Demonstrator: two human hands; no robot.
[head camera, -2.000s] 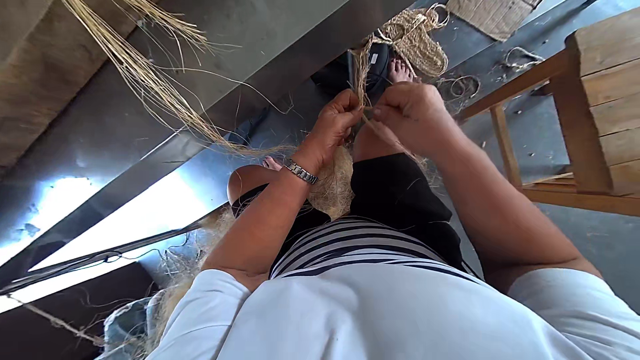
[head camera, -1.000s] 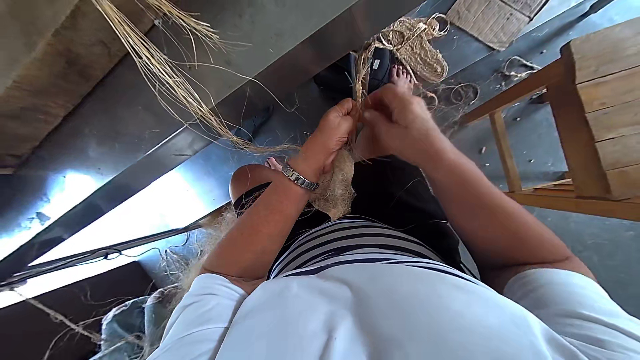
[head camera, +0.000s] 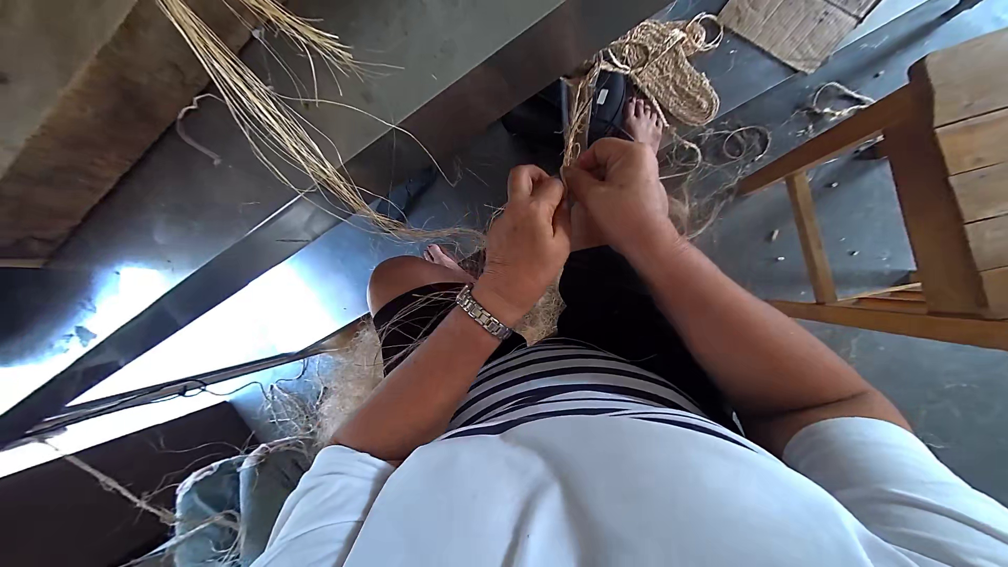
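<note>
My left hand (head camera: 529, 236), with a metal-band watch on its wrist, has its fingers closed on a strand of plant fiber. My right hand (head camera: 618, 189) pinches the same fiber beside it, and the two hands nearly touch. From their fingertips a plaited fiber cord (head camera: 580, 114) runs up toward the metal bench edge. Near its upper end lies a coiled, woven fiber piece (head camera: 673, 71). A bundle of long pale stalks or fibers (head camera: 272, 118) hangs over the bench at upper left, its thin ends reaching toward my left hand. Loose fiber (head camera: 543, 315) lies on my lap, partly hidden.
A wooden stool or bench (head camera: 906, 173) stands at the right. The metal bench edge (head camera: 472, 87) crosses diagonally in front of me. Cardboard (head camera: 795, 31) and a loop of cord (head camera: 839, 102) lie on the floor. A cloth-like container (head camera: 213, 504) with fibers is at lower left.
My left hand has turned and its fingers sit differently on the fiber. My right hand stays close beside it at the cord. More of the woven piece showed pulled toward the cord one second ago than two seconds ago.
</note>
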